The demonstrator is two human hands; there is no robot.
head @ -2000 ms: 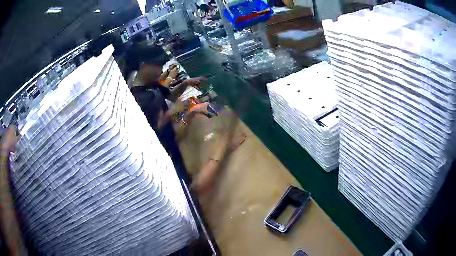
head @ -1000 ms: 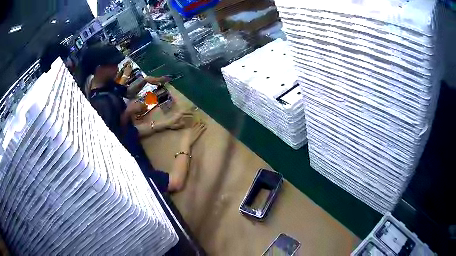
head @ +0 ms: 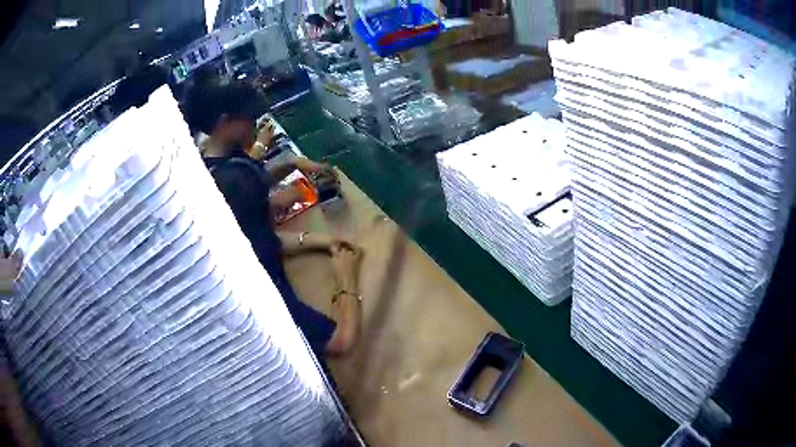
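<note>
A tall stack of white nested trays (head: 166,297) stands close on my left. Part of my left hand (head: 9,272) shows at the far left edge beside this stack, cut off by the picture's edge; its fingers cannot be made out. My right hand is not in view. A small stack of dark phone middle frames (head: 487,374) with a large rectangular opening lies on the tan bench surface (head: 419,349). A sliver of another dark piece shows at the bottom edge. The corner of an open white tray (head: 685,438) shows at the bottom right.
A tall white tray stack (head: 672,218) stands at the right. A lower stack (head: 502,188) beside it bears a dark frame. A coworker (head: 249,201) sits beyond the left stack, forearms on the bench. A blue bin (head: 397,30) hangs on a grey post behind.
The view has swung back, so things sit further right and the open tray is mostly out of view. My left hand shows again at the left edge. The coworker's hands have come together.
</note>
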